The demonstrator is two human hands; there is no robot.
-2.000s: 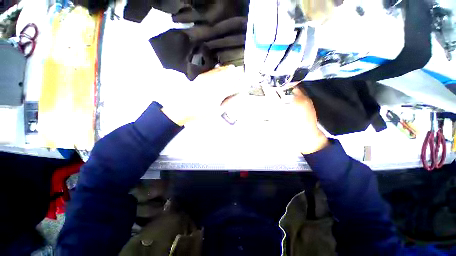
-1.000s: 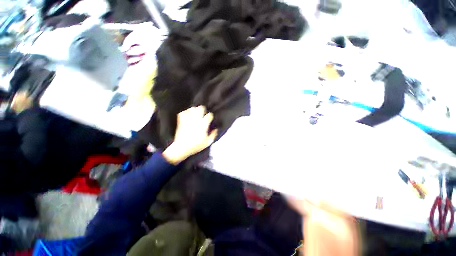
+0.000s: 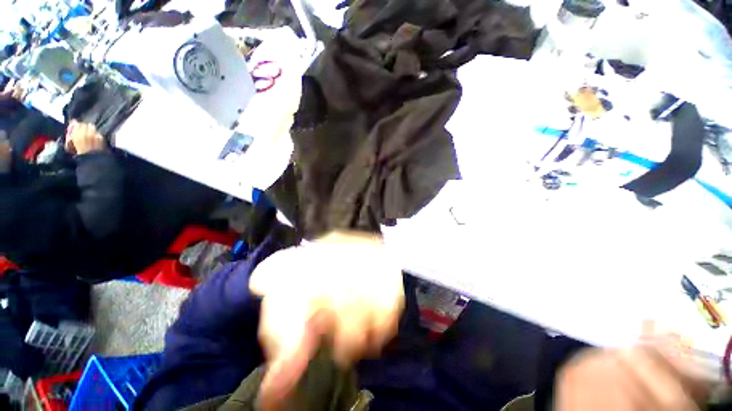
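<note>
A dark brown garment piece (image 3: 377,136) lies crumpled on the white table and reaches down to its front edge. My left hand (image 3: 333,301) is blurred at the cloth's lower end, above my lap and olive jacket. Its fingers point down, and whether they hold anything cannot be told. My right hand (image 3: 630,381) is blurred and cut off by the bottom edge of the picture, near the table's front edge at right. Its grip cannot be told.
The sewing machine (image 3: 618,152) stands at right with a dark band (image 3: 682,156) over its arm. A small orange-and-black tool (image 3: 702,303) lies at the right. Red-handled scissors (image 3: 266,75) lie at upper left. Another person's hand (image 3: 86,137) and a blue crate (image 3: 112,379) are at left.
The view has swung left from the machine. My left hand has left the needle area, was on the brown cloth, and is now lower and nearer me. My right hand has moved down off the table.
</note>
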